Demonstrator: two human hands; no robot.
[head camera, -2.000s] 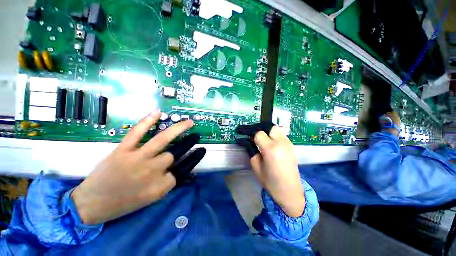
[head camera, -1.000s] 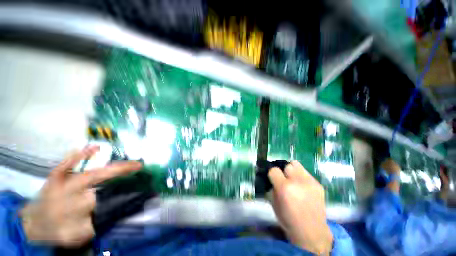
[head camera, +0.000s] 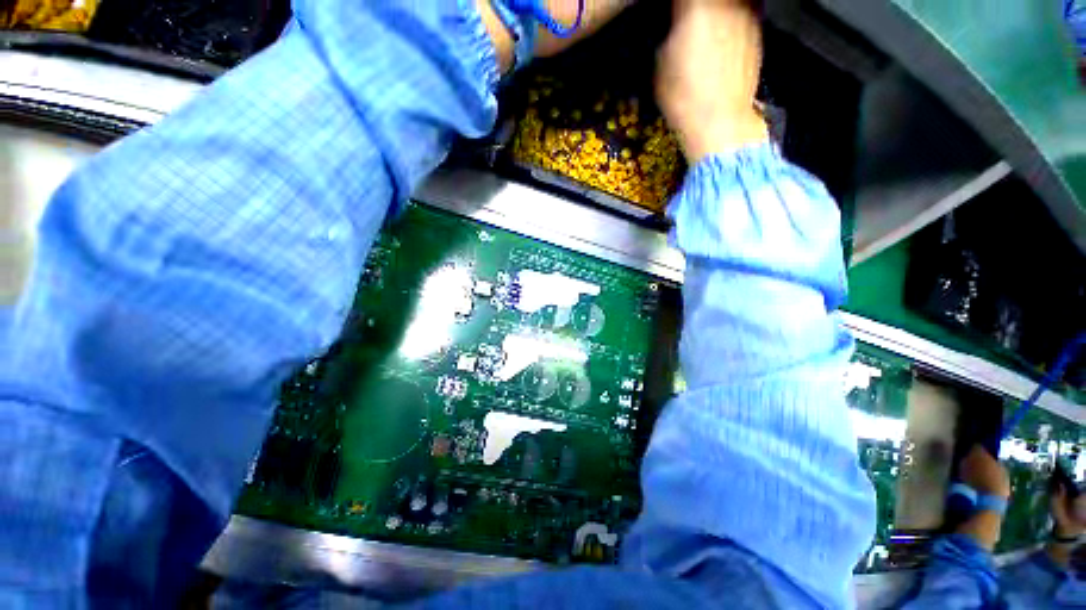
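Observation:
A bin of small yellow parts (head camera: 601, 149) sits behind the conveyor's far rail. My right hand (head camera: 712, 78) reaches over the bin's right side, blurred; its fingers are cut off by the top edge. My left hand (head camera: 560, 33) is at the top edge, only the wrist and a part of the hand showing; its fingers are out of view. The green circuit board (head camera: 393, 417) with white irregular patches lies on the conveyor between my forearms, its left part hidden by my left sleeve.
The conveyor's far rail (head camera: 536, 215) crosses behind the board. Another bin with yellow parts (head camera: 48, 14) is at the top left. At the right, another person's hand (head camera: 982, 477) and blue sleeve are beside more boards. A green-topped shelf (head camera: 1000, 60) stands at the upper right.
Both my hands have moved from the board's near edge up and away to the bins behind the far rail. My sleeves now cross over the conveyor.

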